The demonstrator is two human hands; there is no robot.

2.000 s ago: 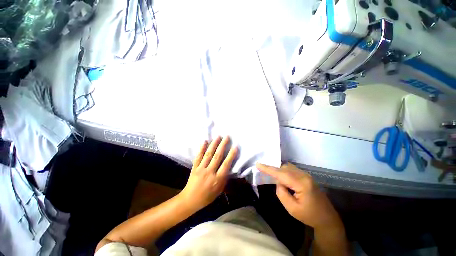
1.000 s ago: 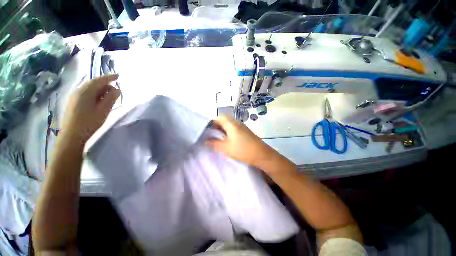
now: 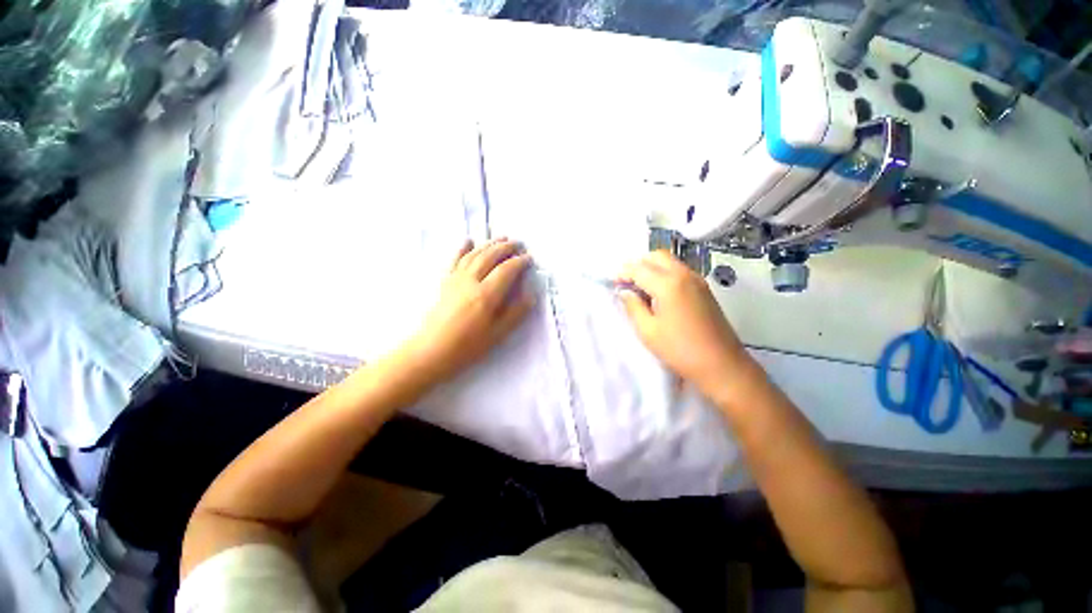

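Note:
A pale lavender-white garment piece lies over the table's front edge, with a darker lengthwise line running down it. Its upper part merges with the bright table, so its far edge is hard to see. My left hand rests on it, palm down, near a narrow strip that runs away from me. My right hand pinches the cloth between thumb and fingertips, just left of and in front of the needle plate.
The white sewing machine stands at the right. Blue-handled scissors lie right of the needle, with small tools beside them. Grey-blue cut pieces are heaped at the left. Clear plastic is at the upper left.
The garment piece was lifted and bunched in front of me; now it lies spread on the table. My left hand has come down onto the cloth. The view has tilted down.

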